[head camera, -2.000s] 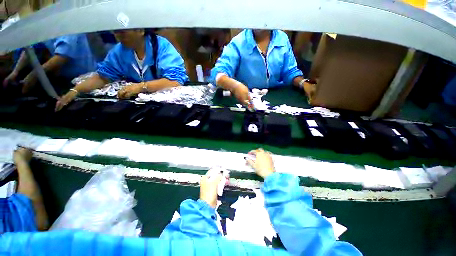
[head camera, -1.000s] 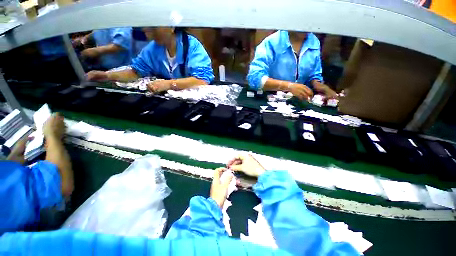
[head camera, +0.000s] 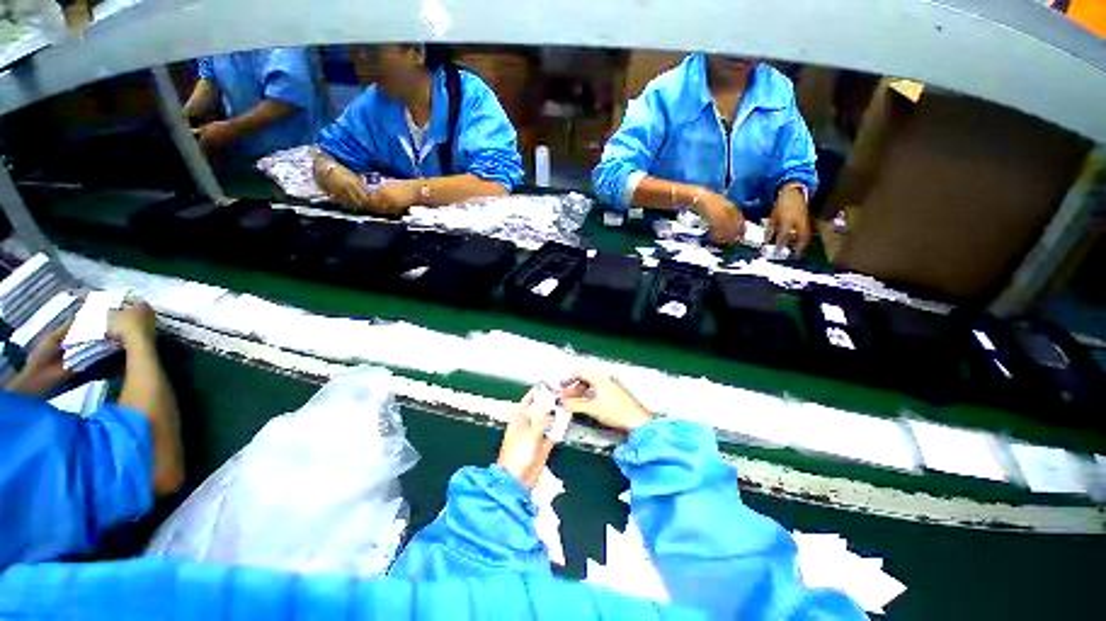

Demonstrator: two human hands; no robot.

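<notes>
My left hand (head camera: 526, 442) holds small white slips (head camera: 557, 425) upright in its fingers, just before the rail. My right hand (head camera: 606, 400) is beside it with its fingertips at the top of the slips, pinching at them; whether it holds one apart is too small to tell. A pile of white slips (head camera: 837, 568) lies on the green surface around and partly under my sleeves. A row of flat white items (head camera: 740, 415) lies on the green belt just beyond my hands.
A large crumpled clear plastic bag (head camera: 297, 479) lies left of my hands. The pale worn rail (head camera: 849, 488) runs along the near belt. Black trays (head camera: 606, 291) stand in a row beyond. A person at left handles white stacks (head camera: 34, 297). People in blue work opposite under a shelf (head camera: 728, 27).
My right hand was out over the row of white items two seconds ago and is now back at my left hand. The black trays have shifted right since the last second. The view has also turned.
</notes>
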